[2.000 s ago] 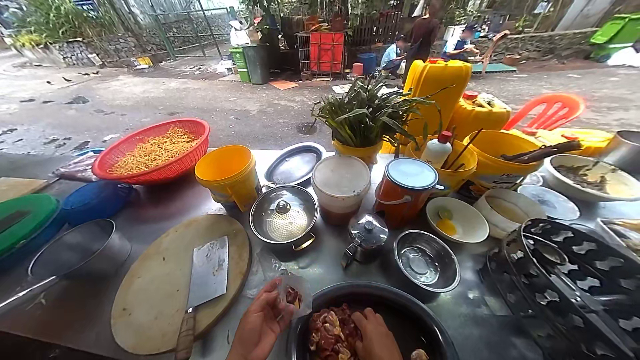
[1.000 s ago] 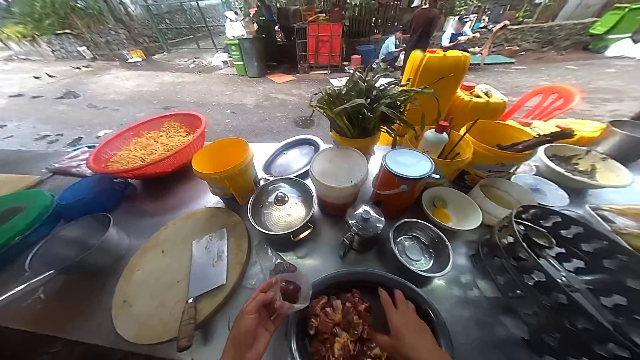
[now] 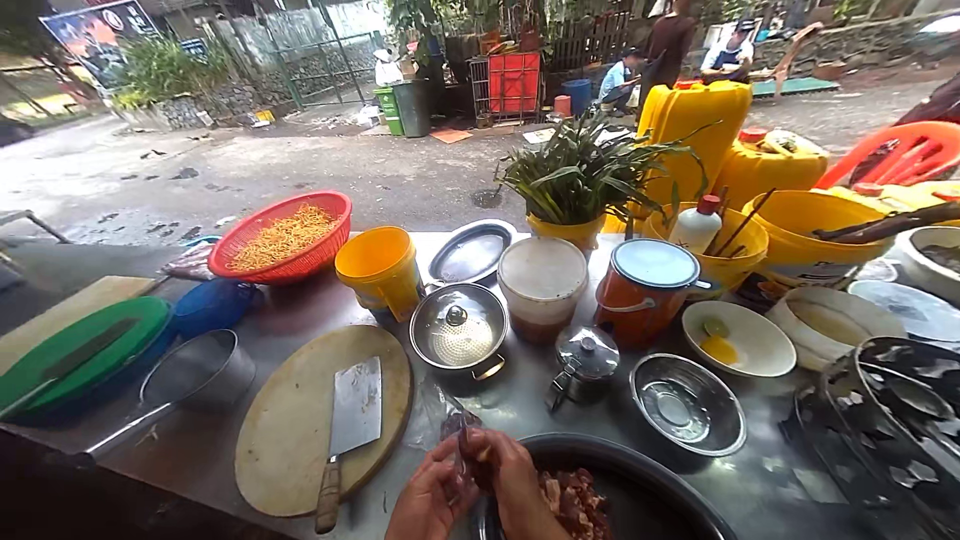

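My left hand [image 3: 435, 491] holds a clear plastic bag [image 3: 466, 469] by its mouth, over the left rim of a large dark basin [image 3: 645, 469]. At the bag's opening my right hand [image 3: 506, 472] has its fingers closed on dark meat, partly hidden. More cut raw meat [image 3: 574, 499] lies in the basin, near my right wrist. A second clear bag [image 3: 442, 412] with dark contents lies on the metal table just beyond my hands. To the left, a cleaver [image 3: 356, 409] rests on a round chopping board [image 3: 274, 427].
A lidded steel pot [image 3: 459, 330], a small lidded metal jar [image 3: 587, 352] and a steel bowl [image 3: 688, 405] stand beyond the basin. Farther back are a yellow bucket [image 3: 379, 266], white tub [image 3: 541, 281], orange bucket [image 3: 645, 292] and red basket of noodles [image 3: 281, 236]. People are across the road.
My right hand has moved left from the meat in the basin to the bag at my left hand. The view has turned somewhat.
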